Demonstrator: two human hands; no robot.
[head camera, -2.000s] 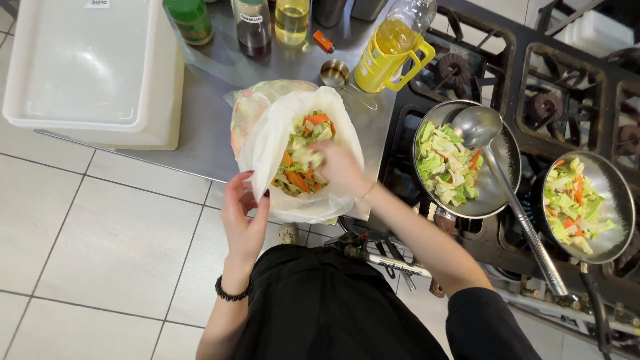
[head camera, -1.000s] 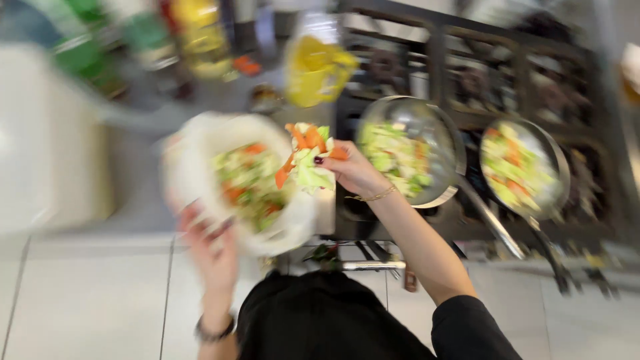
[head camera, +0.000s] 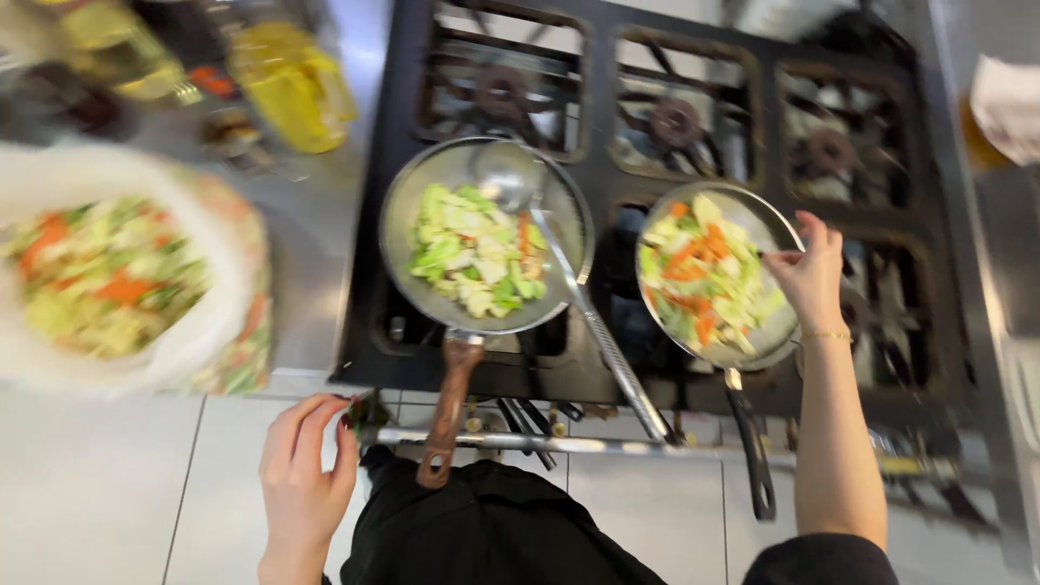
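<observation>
My right hand (head camera: 808, 264) is at the right rim of a frying pan (head camera: 768, 223) with a black handle, its fingers bent beside chopped cabbage and carrot (head camera: 699, 268); whether it holds a bit of vegetable cannot be told. My left hand (head camera: 313, 467) hangs near the stove's front left corner, fingers loosely curled, nothing seen in it. Between the hands, a second pan (head camera: 402, 284) with a brown handle holds chopped vegetables (head camera: 475, 252) and a metal ladle (head camera: 597, 325), whose handle extends over the front edge. At left, an open plastic bag (head camera: 231, 276) holds more cut vegetables (head camera: 114, 276).
The gas stove (head camera: 601, 106) has several burners with black grates. A front rail (head camera: 520, 443) runs below the pan handles. On the steel counter (head camera: 313, 236) stand a yellow jug (head camera: 292, 85) and a bottle of oil (head camera: 122, 49). A white cloth (head camera: 1007, 106) lies at the far right.
My right hand has moved from the bag, carrying vegetables, to the right pan, which now looks fuller. My left hand has left the bag. The view has shifted right.
</observation>
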